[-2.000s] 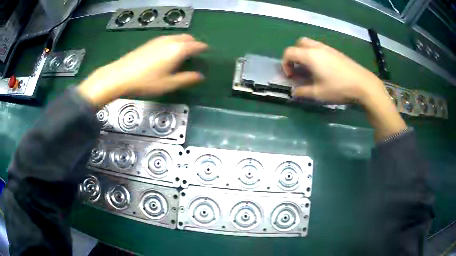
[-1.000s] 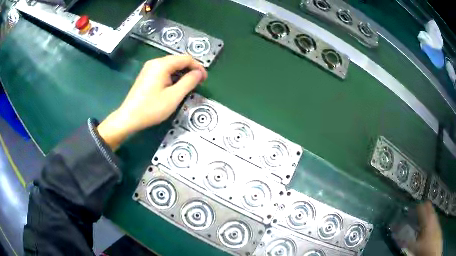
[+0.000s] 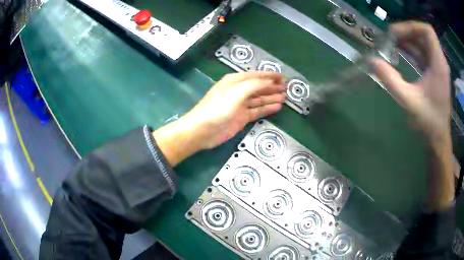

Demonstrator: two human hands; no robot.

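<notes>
A silver three-cavity fixture lies on the green surface below the machine corner. My left hand reaches over its near edge, fingers close together and covering part of its middle; whether they grip it is hidden. My right hand is raised at the upper right, thumb and fingers around one end of a long grey plate. The plate is strongly blurred and slants down left towards the fixture's right end. Nearer me, three ringed fixtures lie edge to edge.
A white machine frame with a red button stands at the upper left. A pale metal strip curves along the far side, with another fixture beyond it. More fixtures continue at the lower right. A blue bin is below left.
The view has shifted left. My right hand has risen from the lower right to the upper right, now with the blurred plate. My left hand has moved from the fixture's right end to its middle.
</notes>
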